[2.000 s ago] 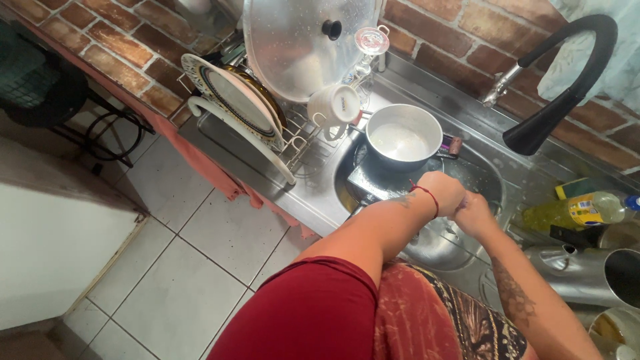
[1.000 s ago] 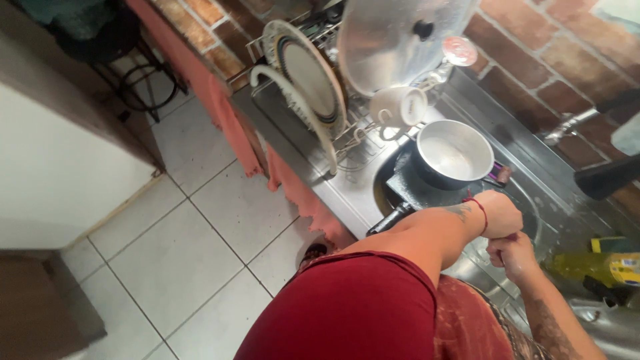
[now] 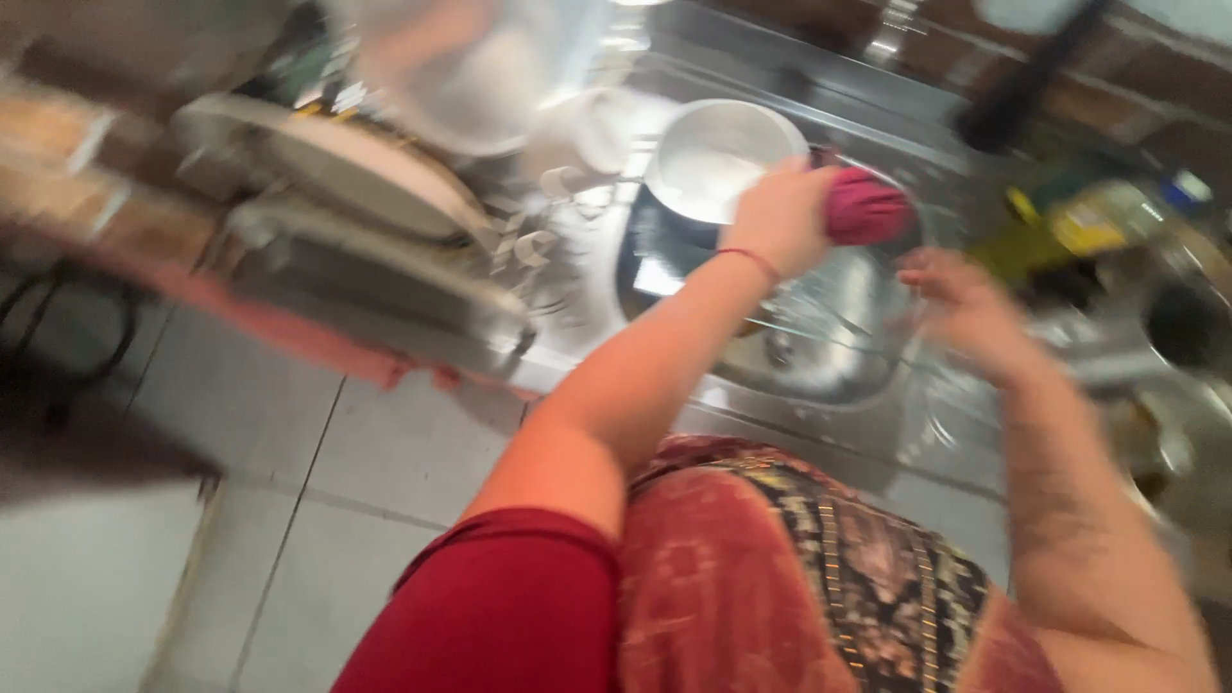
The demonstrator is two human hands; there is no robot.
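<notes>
My left hand (image 3: 784, 221), with a red string at its wrist, holds a wadded magenta cloth (image 3: 866, 206) over the steel sink basin (image 3: 818, 385). Just behind that hand is a round pot, pale inside (image 3: 717, 159), at the basin's back left. My right hand (image 3: 953, 298) is apart from the cloth, over the basin's right side, its fingers spread and blurred, with nothing plainly in them. Below the hands a clear glass-like sheet or lid (image 3: 818, 308) seems to lie across the basin; blur hides its exact shape.
Left of the sink, a dish rack holds plates (image 3: 385, 178), and a white mug (image 3: 587, 135) stands beside a large metal lid or pan (image 3: 481, 77). A black faucet spout (image 3: 1030, 82) hangs at the back right. A yellow-labelled bottle (image 3: 1088, 226) and metal pots are at the right.
My hands, together a second ago, have come apart. The magenta cloth now shows in my left hand, which has moved close to the pot. The view has swung and blurred.
</notes>
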